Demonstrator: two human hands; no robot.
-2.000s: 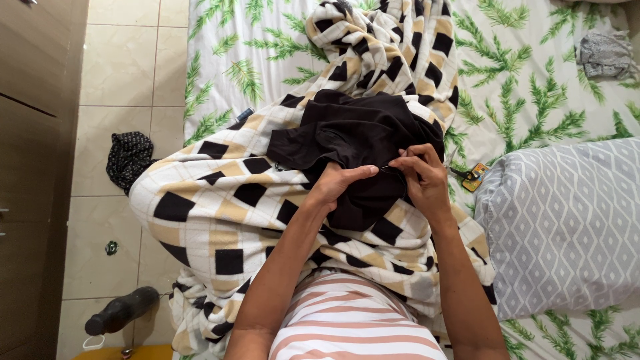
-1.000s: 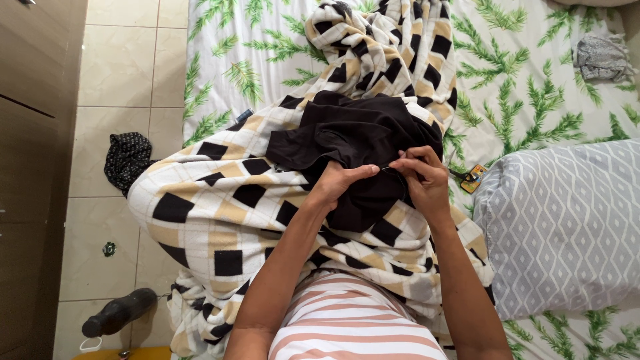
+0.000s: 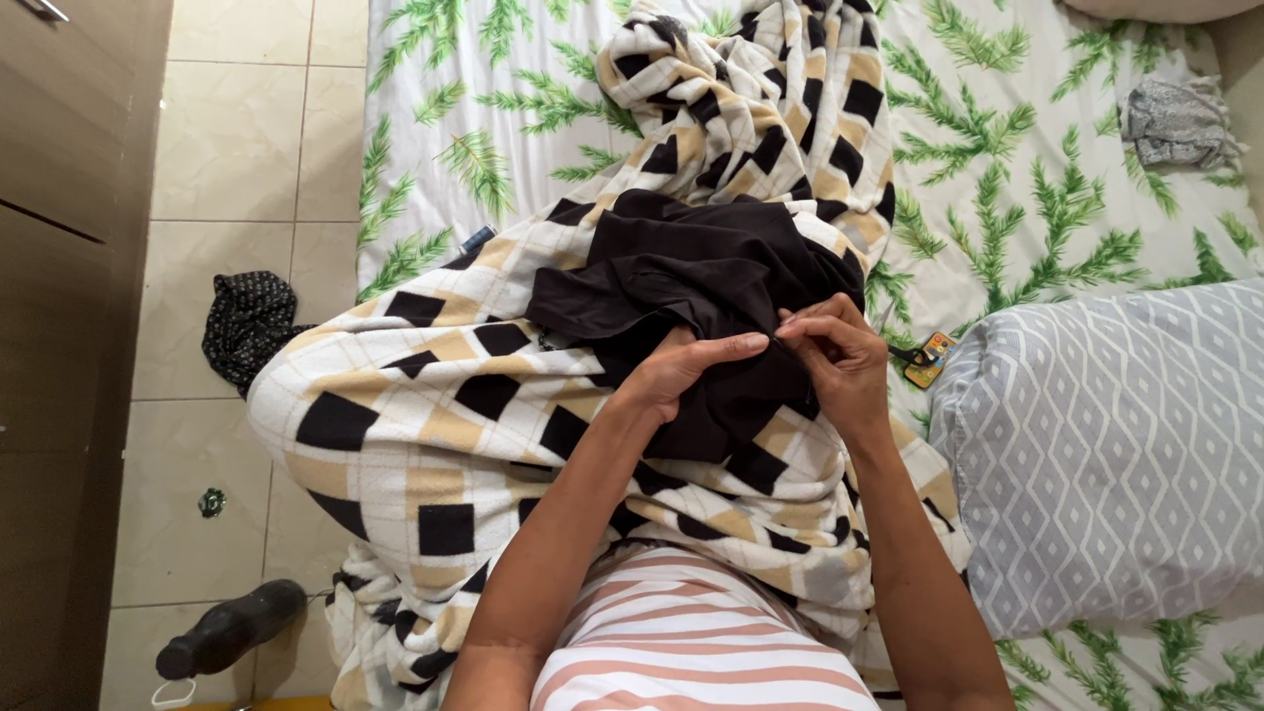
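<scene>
A black cloth garment (image 3: 691,247) lies bunched over the checked blanket (image 3: 415,425) on my lap. My left hand (image 3: 691,365) holds the garment's edge, its thumb on top and its fingers hidden under the fabric. Close to that thumb tip, my right hand (image 3: 829,351) pinches the same dark edge between thumb and fingertips. Whether something thin, such as a needle, is between the right fingers cannot be told. A small spool of dark thread (image 3: 478,240) appears to rest at the blanket's upper left edge.
A grey patterned pillow (image 3: 1116,454) lies at right, beside a small yellow phone-like item (image 3: 929,359). A crumpled grey cloth (image 3: 1180,120) is at upper right. On the tiled floor are a black patterned cloth (image 3: 247,326) and a dark bottle (image 3: 232,627). Wooden cabinets (image 3: 59,296) stand at left.
</scene>
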